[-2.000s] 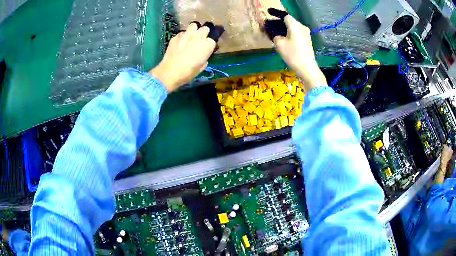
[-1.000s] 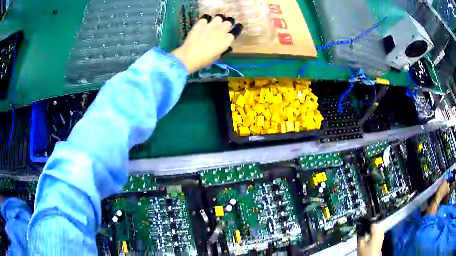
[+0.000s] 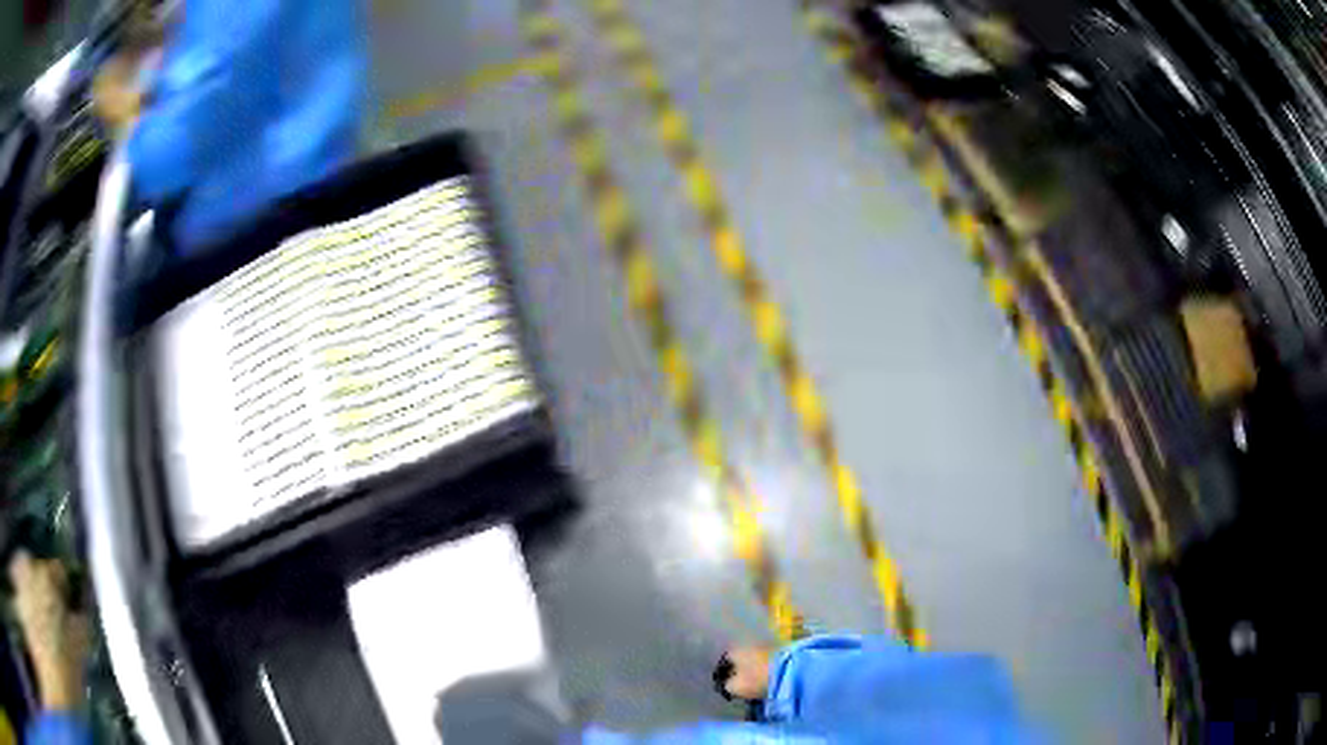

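My right hand (image 3: 748, 675) is small and blurred at the bottom centre, with a black finger cover and a blue sleeve. Its fingers look curled, but whether it holds anything is unclear. Another bare hand (image 3: 47, 623) is at the lower left edge beside the line; I cannot tell whether it is my left hand or another person's. In front on the left, a dark tray or case (image 3: 512, 299) holds a white block with thin dark and yellowish lines (image 3: 371, 349). A plain white sheet or panel (image 3: 448, 619) lies below it.
A person in blue (image 3: 262, 109) is at the upper left. The line's metal rail (image 3: 105, 379) curves down the left side. Yellow-black tape (image 3: 655, 313) runs along the grey floor. Dark stacks with a tan piece (image 3: 1220, 349) stand beyond the tape at right.
The view has swung from the bench, yellow capacitors and boards to the aisle. The carton and the hand on it are out of the picture. The view is now blurred.
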